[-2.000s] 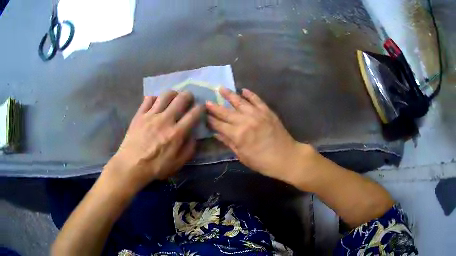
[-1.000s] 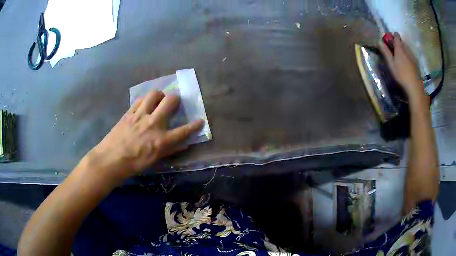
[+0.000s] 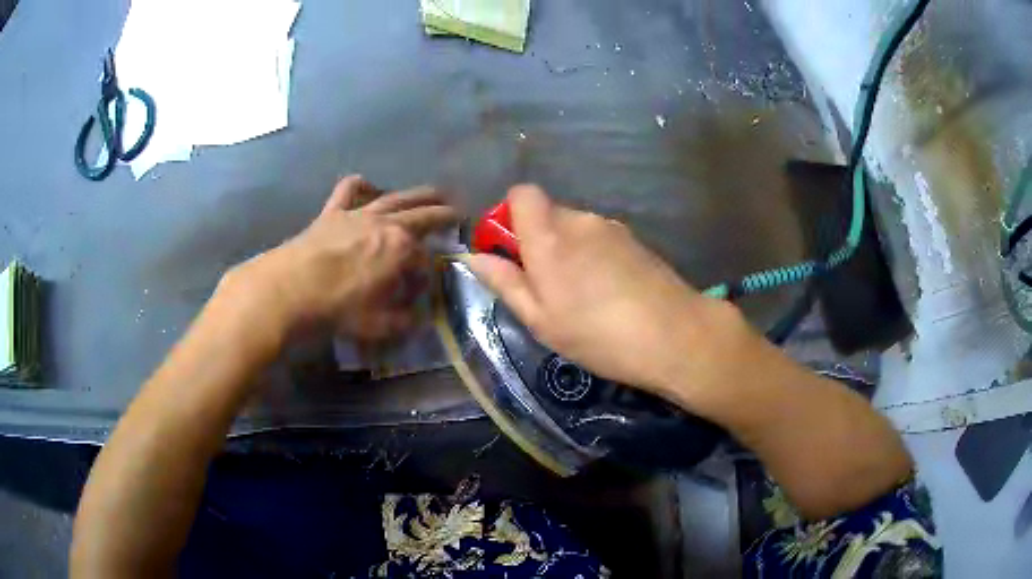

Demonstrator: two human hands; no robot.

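Note:
My right hand (image 3: 600,288) grips the red handle of the electric iron (image 3: 498,351), which stands on the grey cloth at the table's front edge, its shiny metal side facing left. My left hand (image 3: 351,260) is blurred, over the white backing piece (image 3: 402,360), just left of the iron. Only small parts of the white piece show below the hand and between hand and iron; the rest is hidden. Whether my left fingers pinch it cannot be told.
Dark green scissors (image 3: 113,122) lie beside a stack of white pieces (image 3: 209,74) at upper left. A finished stack (image 3: 19,325) sits at the left edge. Yellow-green pieces (image 3: 481,20) lie at the top. A green cord (image 3: 860,204) and a dark pad (image 3: 843,266) are at right.
My right hand has brought the iron from the right table edge to the middle, beside my left hand. The dark pad is uncovered. The yellow-green pieces have come into view at the top.

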